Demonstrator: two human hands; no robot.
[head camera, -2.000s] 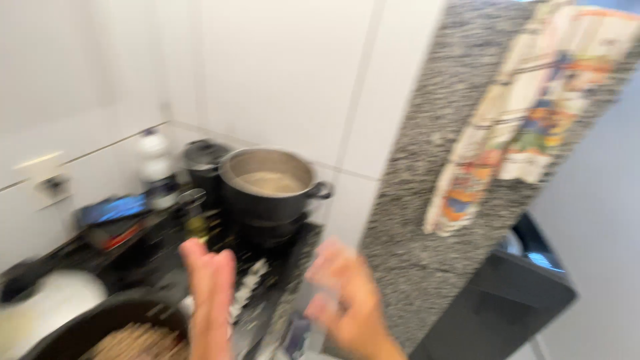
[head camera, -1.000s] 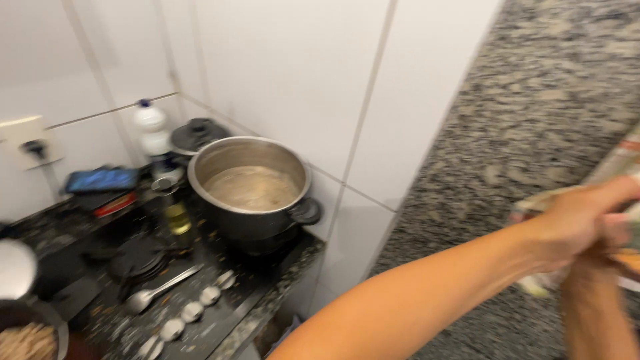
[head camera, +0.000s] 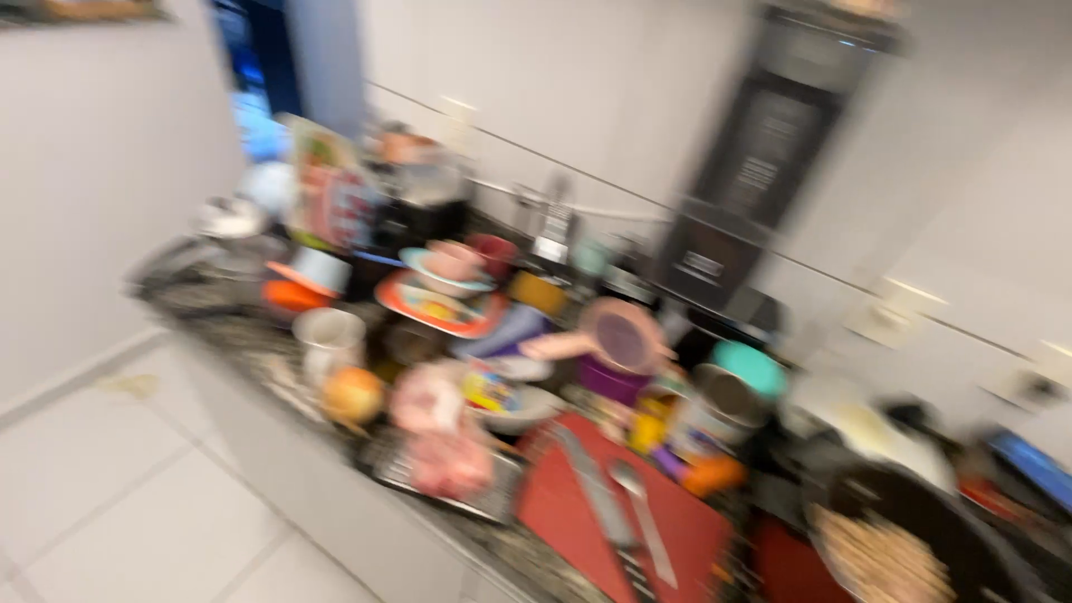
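Neither my left hand nor my right hand shows in the blurred head view. On the counter a knife (head camera: 596, 490) and a metal spoon (head camera: 643, 519) lie on a red cutting board (head camera: 553, 528). Left of the board, pink raw meat (head camera: 448, 461) rests on a metal tray (head camera: 389, 469). An onion (head camera: 352, 395) sits beside a pale cup (head camera: 328, 339). At the lower right stands a dark pan (head camera: 963, 536) with light brown food (head camera: 879, 553) in it.
A peach-coloured strainer (head camera: 621, 335), an orange-rimmed plate (head camera: 440, 306) and other dishes crowd the granite counter (head camera: 251, 352). A tall dark appliance or container (head camera: 745, 167) stands by the wall. Tiled floor (head camera: 126, 469) lies at the lower left.
The view has swung widely from the stove corner with the pot to the cluttered counter. Both hands, near a cloth at the right one second ago, are out of view.
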